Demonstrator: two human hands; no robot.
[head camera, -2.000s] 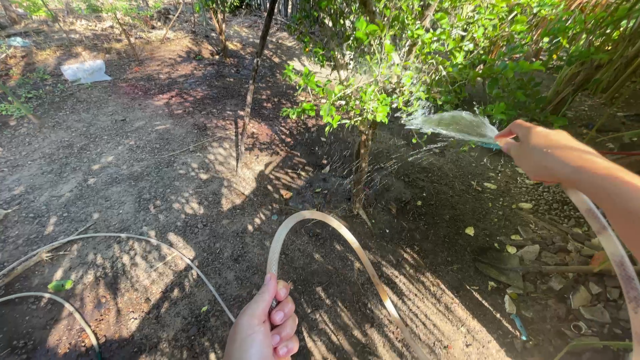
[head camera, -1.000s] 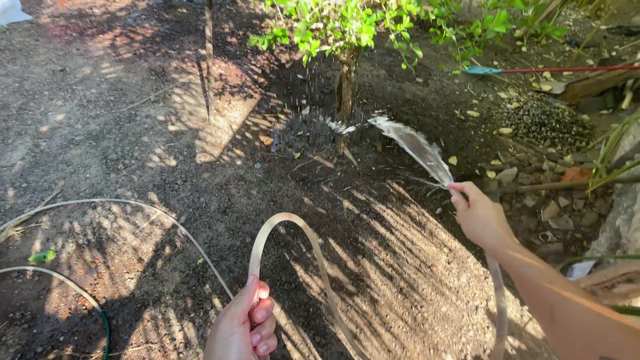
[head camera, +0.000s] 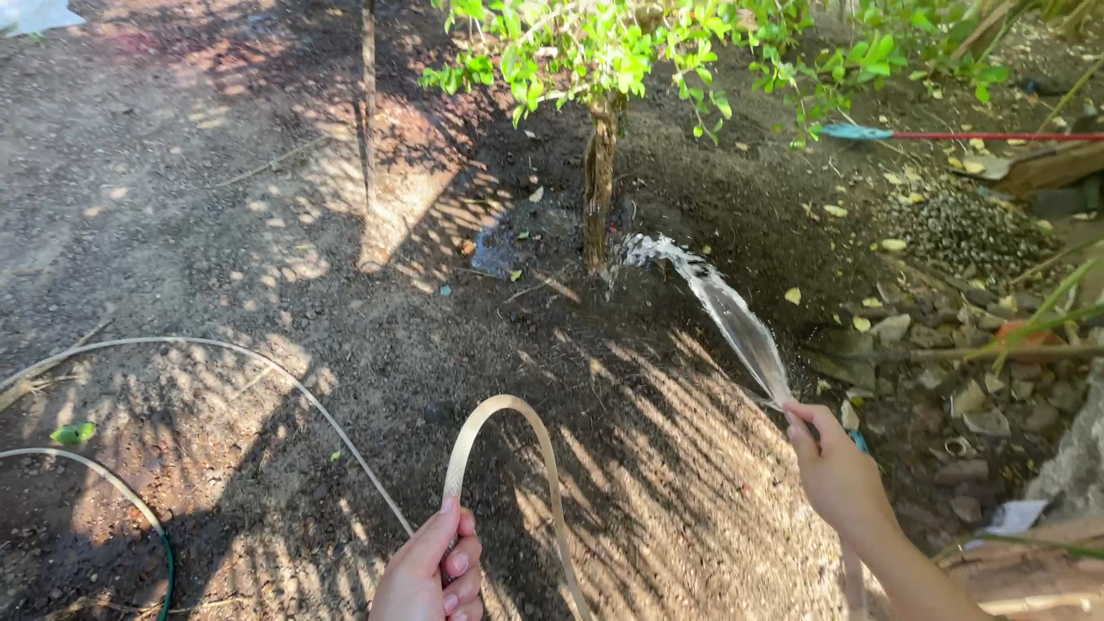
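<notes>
A pale hose rises in a loop from my left hand, whose fingers are closed around it at the bottom centre. My right hand pinches the hose's end at the right; the tip is covered by the fingers. From there a flat stream of water arcs left and lands beside the base of a small tree trunk. Green leaves spread above the trunk. Part of the hose hangs behind my right wrist.
More hose curves over the soil at the left. A thin stake stands left of the tree. At the right lie a red pole with a light-blue end, a gravel pile, broken stones and a branch.
My right hand has moved down from its raised place, hose end still in it. The stream, earlier among the leaves, now falls beside the trunk's base. The view has tilted down.
</notes>
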